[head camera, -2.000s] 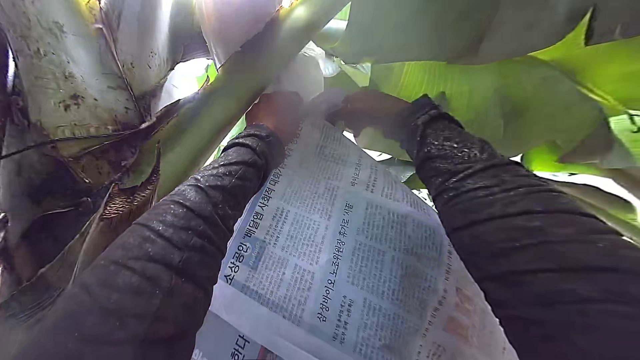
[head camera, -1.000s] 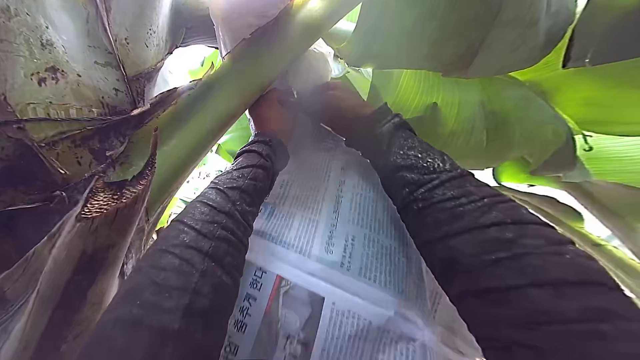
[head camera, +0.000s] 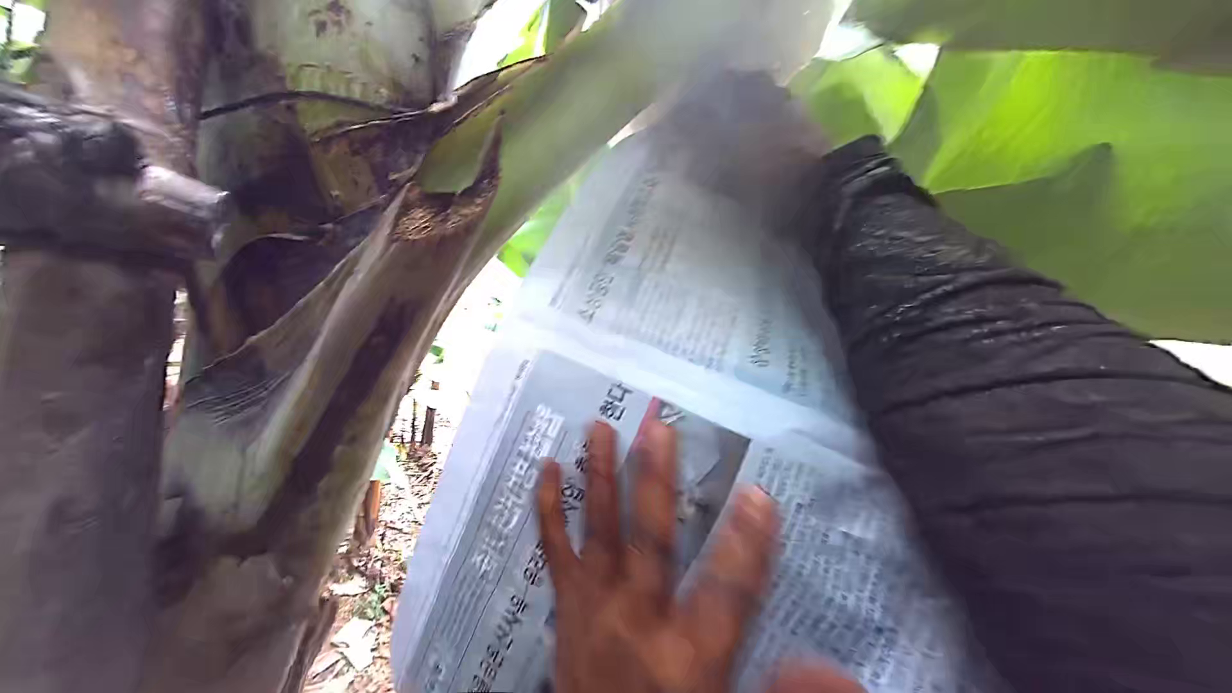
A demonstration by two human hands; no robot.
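Note:
A sheet of printed newspaper (head camera: 818, 539) hangs lengthwise below a thick green banana leaf stalk (head camera: 568, 106), creased across its middle. My left hand (head camera: 645, 597) lies against or just in front of its lower part, back towards me and fingers spread, holding nothing. At the sheet's top, my right hand (head camera: 741, 125) is a dark blur beside the stalk; whether it grips the paper cannot be told. The dark wrinkled sleeve (head camera: 1001, 385) of my right arm runs along the paper's right edge. What is behind the sheet is hidden.
Banana stems with dry, torn sheaths (head camera: 318, 404) stand close on the left. A dark, blurred thing (head camera: 87, 183) crosses the far left stem. Broad green leaves (head camera: 1078, 173) hang at upper right. Ground with dry litter (head camera: 361, 626) shows low between stem and paper.
My left hand has come down from the top of the newspaper to its lower part, with its fingers now spread. My right hand remains near the top. The view has shifted towards the stems at left.

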